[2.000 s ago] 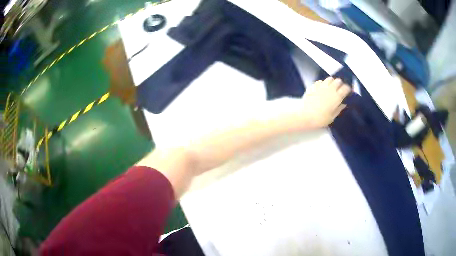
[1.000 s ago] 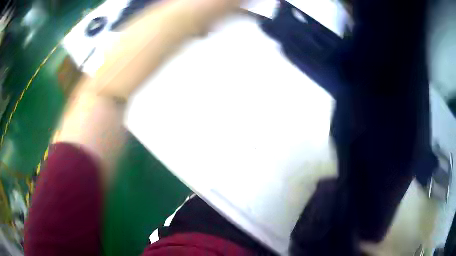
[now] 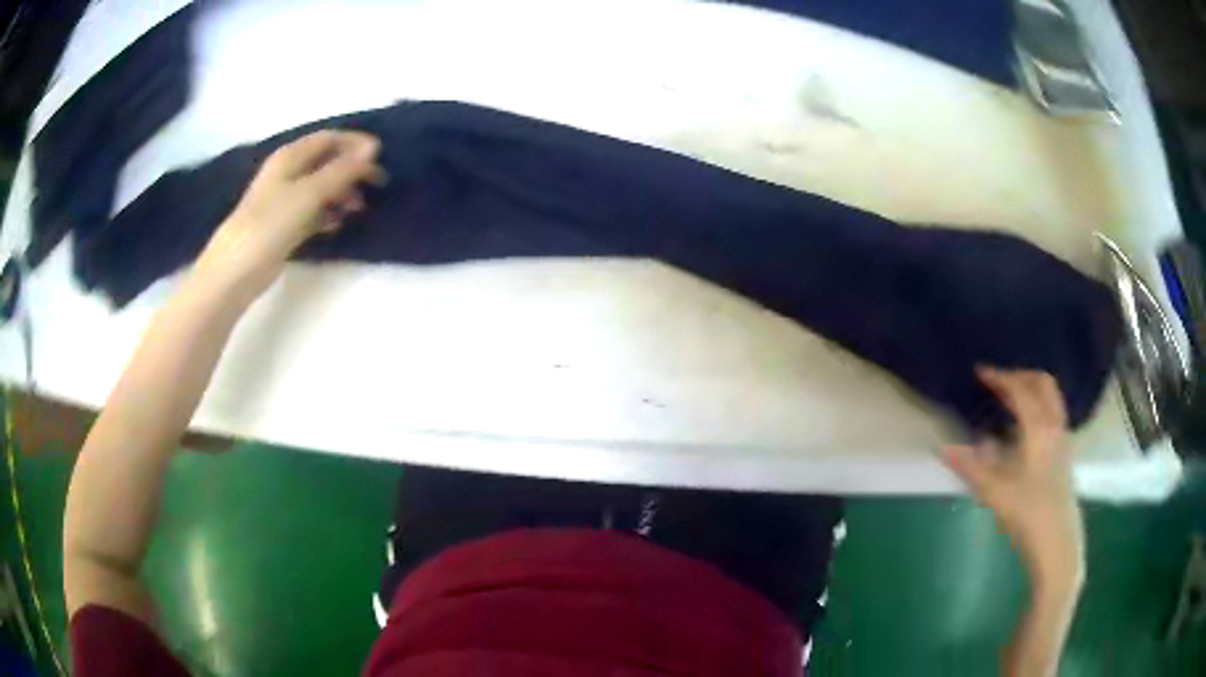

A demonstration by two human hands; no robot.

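Observation:
A long navy sleeve [image 3: 635,205] lies in a shallow curve across the white pressing table [image 3: 516,351], its wide end at the right. My left hand [image 3: 298,199] is over the sleeve's left part, bare, with thumb and fingers a little apart and no cloth visibly pinched. My right hand [image 3: 1025,443] is at the near edge of the wide right end. Its fingers touch the cloth and its thumb is apart from them, beside the edge.
A shiny steam iron [image 3: 1147,344] stands at the right edge, close to the sleeve's end. A silver iron rest [image 3: 1062,60] is at the far right. Other navy pieces lie at the left [image 3: 113,113] and along the far edge [image 3: 899,29]. Green floor [image 3: 284,536] shows below the table.
The view has turned to face the table squarely. The dark cloth that was raised at the right now lies flat across the table. Both hands are now visible at it.

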